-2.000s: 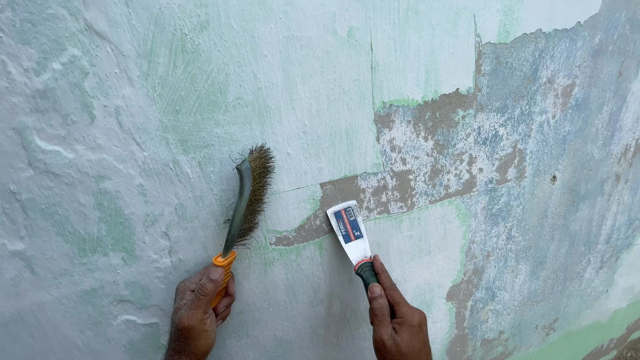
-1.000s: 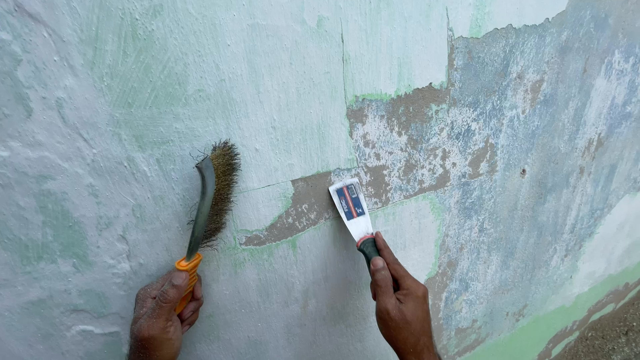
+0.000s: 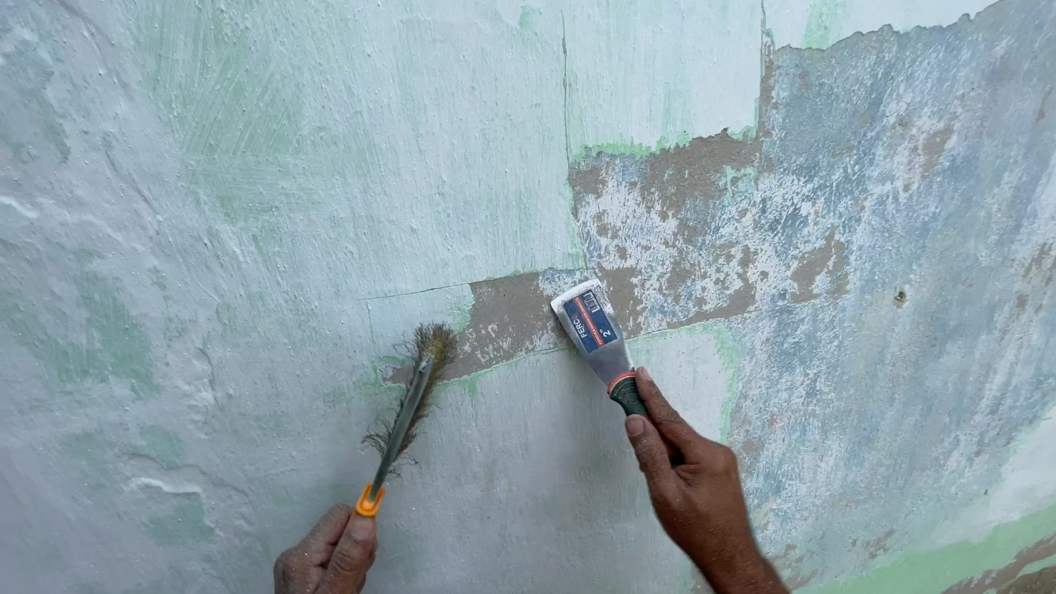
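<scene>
My left hand (image 3: 328,554) grips the orange handle of a wire brush (image 3: 406,412); its splayed bristles lie over the left tip of a bare grey strip (image 3: 507,313) on the painted wall (image 3: 412,148). To the right, my right hand (image 3: 701,487) holds a putty knife (image 3: 592,330) by its dark green and red handle. The knife's metal blade, with a blue and red label, lies over the same grey strip, its edge pointing up and left. Whether the bristles press on the wall cannot be told.
Peeled paint shows a mottled blue, white and grey area (image 3: 874,190) on the right, with a small hole (image 3: 900,297) in it. Thin cracks run through the pale green paint above. A brighter green band (image 3: 932,561) crosses the lower right corner.
The wire brush has moved right, closer to the putty knife, and its bristles now overlap the left end of the grey strip. It has also turned, its bristles no longer facing plainly right.
</scene>
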